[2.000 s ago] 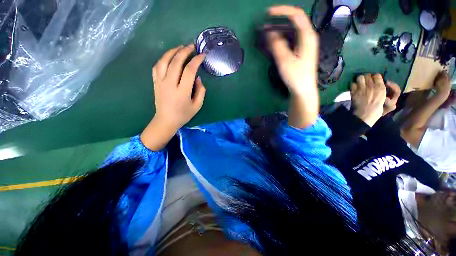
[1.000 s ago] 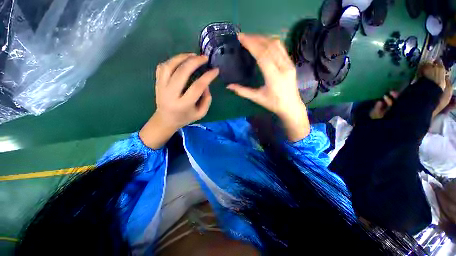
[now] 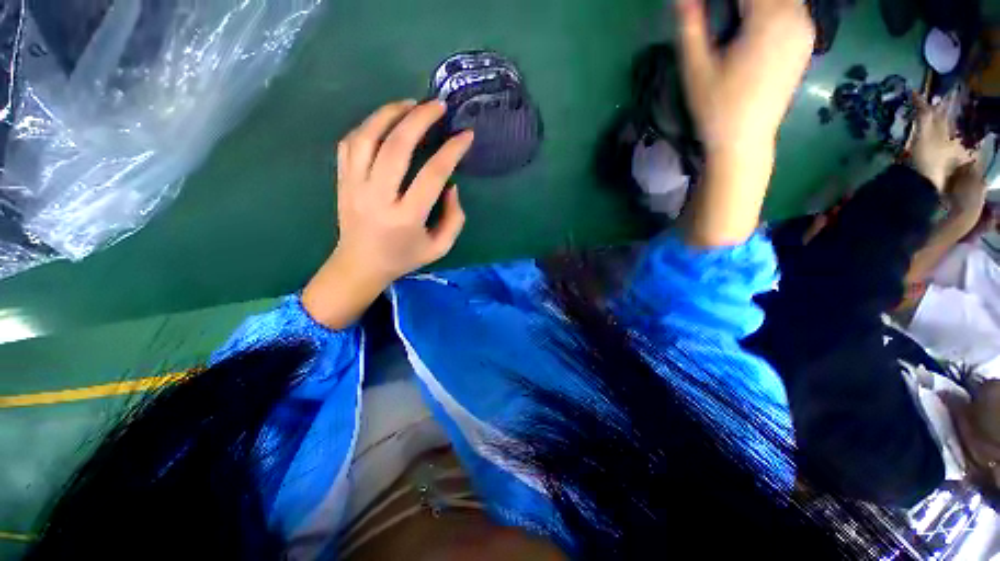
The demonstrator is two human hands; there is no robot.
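A short stack of black covers (image 3: pixel 499 129) lies on the green work surface in front of me, the top one with its ribbed face up. My left hand (image 3: pixel 397 192) rests at the stack's left side, fingers spread, fingertips at its edge; it grips nothing that I can see. My right hand (image 3: pixel 751 77) is blurred and reaches over the pile of covers (image 3: pixel 660 170) on the right, its fingertips near the picture's top edge. Whether it touches or holds a cover cannot be told. The hand and arm hide part of the pile.
A crinkled clear plastic bag (image 3: pixel 143 121) lies at the left. Small black parts (image 3: pixel 868 106) lie scattered at the right. Beyond them are a neighbour's hands (image 3: pixel 939 142) and black sleeve (image 3: pixel 866 241). A yellow line (image 3: pixel 99 389) crosses the green floor below.
My right hand has left the stack and moved right and up to the pile. The top cover of the stack now shows clearly. The pile's covers have shifted. My left hand has barely moved.
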